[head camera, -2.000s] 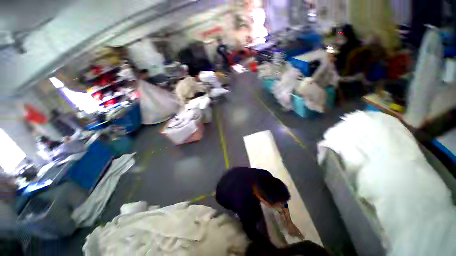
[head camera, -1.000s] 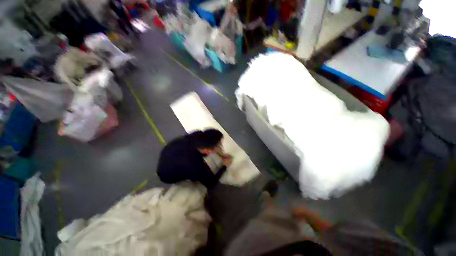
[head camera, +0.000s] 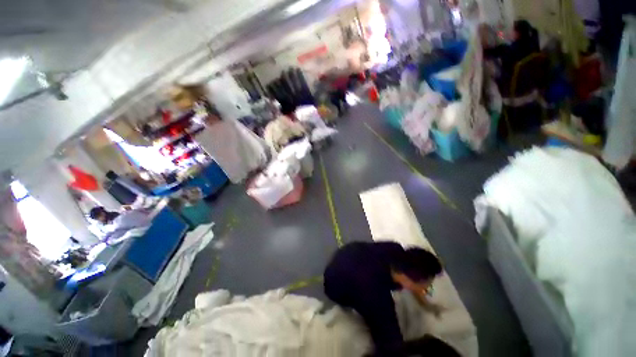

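A flat cream fabric length lies on the floor, a long strip with straight edges, running from the middle to the bottom edge. A person in dark clothes bends over it, one hand on or just above the cloth. A crumpled cream fabric heap lies at the bottom, left of that person. My left hand and my right hand are not in view. A dark shape at the bottom edge is too unclear to name.
A grey bin with a bright white fabric load stands at the right. A pink tub and teal tubs hold cloth further back. Pale cloth hangs to the floor at the left. Yellow lines mark the grey floor.
The view swung down and right, then back up and left. A bare hand or arm at the bottom one second ago is out of view now. The person still bends over the strip.
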